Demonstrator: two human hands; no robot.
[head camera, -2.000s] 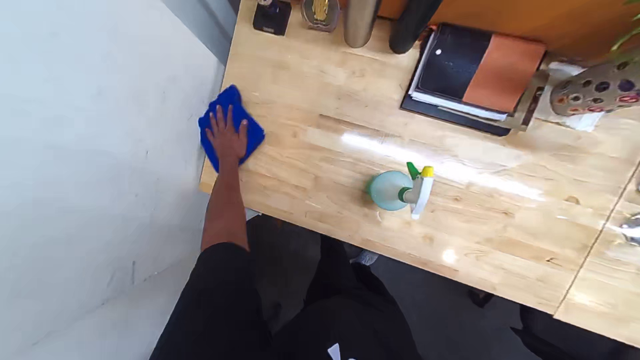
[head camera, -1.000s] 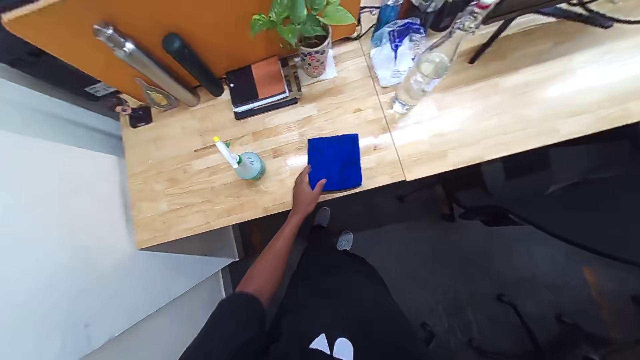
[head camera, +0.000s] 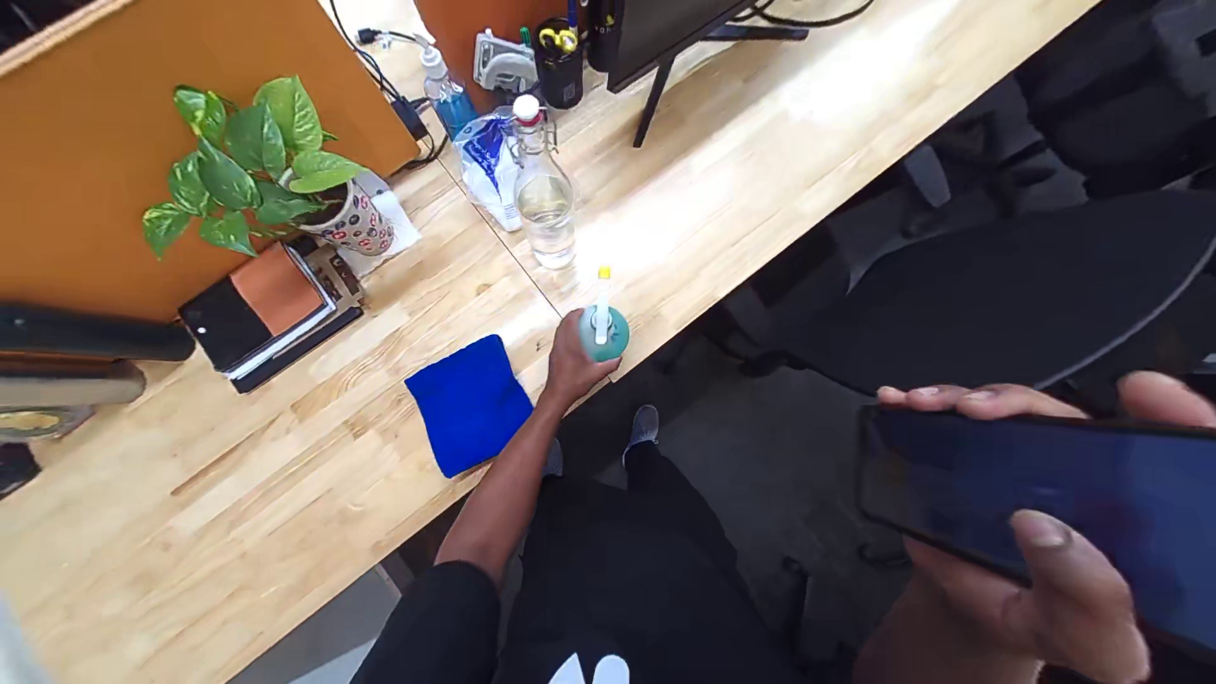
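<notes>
My left hand (head camera: 570,366) is wrapped around a teal spray bottle (head camera: 616,332) with a white and yellow spray head, upright at the desk's front edge beside the seam. A blue cloth (head camera: 472,407) lies flat on the wooden desk (head camera: 313,494), left of my left forearm and apart from the hand. At the lower right, close to the camera, my right hand (head camera: 1078,598) grips a black smartphone (head camera: 1007,484). Its thumb is over the screen and fingertips curl over the far edge; the rest of the fingers are hidden behind the phone.
A swing-top glass bottle (head camera: 546,214) stands behind the spray bottle, near a plastic packet (head camera: 489,166) and a pump bottle (head camera: 446,95). A potted plant (head camera: 356,223) and stacked notebooks (head camera: 266,313) line the orange partition (head camera: 85,190). A monitor (head camera: 665,33) and dark chair (head camera: 988,285) are at right.
My left hand has let go of the blue cloth and taken hold of the spray bottle, which has moved right past the cloth. The phone and right hand have come into view. The view has shifted right.
</notes>
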